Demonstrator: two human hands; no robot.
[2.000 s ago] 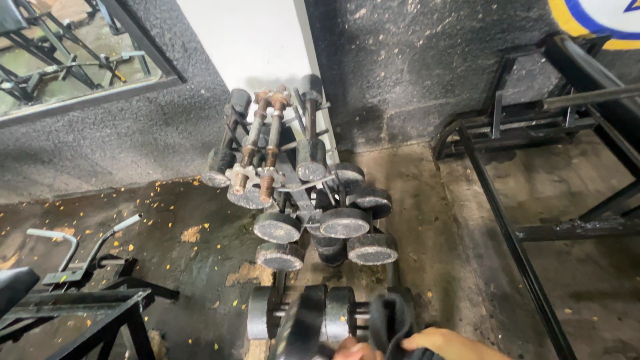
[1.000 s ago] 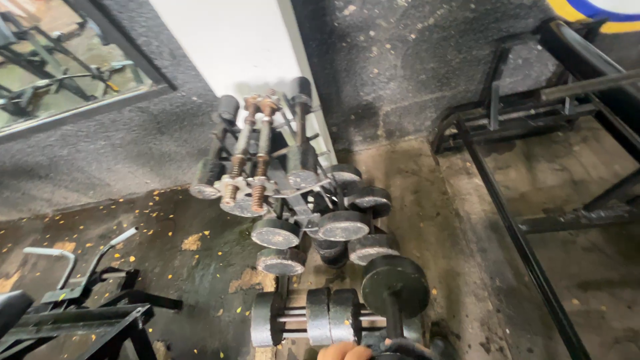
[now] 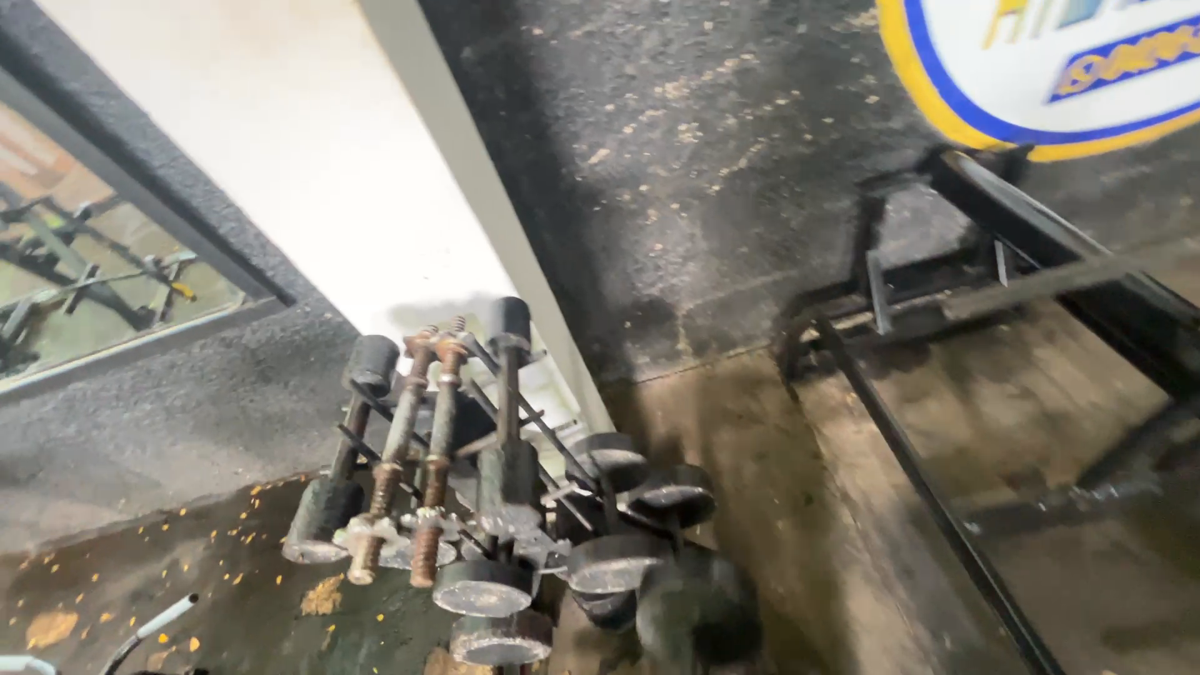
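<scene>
Neither of my hands shows in the head view. At the lower middle a black dumbbell head (image 3: 698, 605) appears blurred, in front of the rack's lower right; what holds it, if anything, is below the frame. Two rusty threaded dumbbell bars (image 3: 398, 459) lie side by side on top of the dumbbell rack. A dark dumbbell (image 3: 328, 506) rests to their left and another (image 3: 509, 412) to their right. Lower down, several round dumbbells with worn, whitish faces sit on the rack, one (image 3: 483, 588) below the bars and one (image 3: 614, 562) to its right.
A white pillar (image 3: 300, 141) stands behind the rack. Black metal gym equipment (image 3: 919, 469) occupies the right side. A framed mirror (image 3: 112, 253) hangs at left, and light handles (image 3: 164, 614) of another machine show at lower left. Yellow leaves lie on the wet floor (image 3: 225, 600).
One second ago a hand was at the bottom edge by a raised dumbbell; now no hand shows. The view has tilted upward, and the lower dumbbells have left the frame.
</scene>
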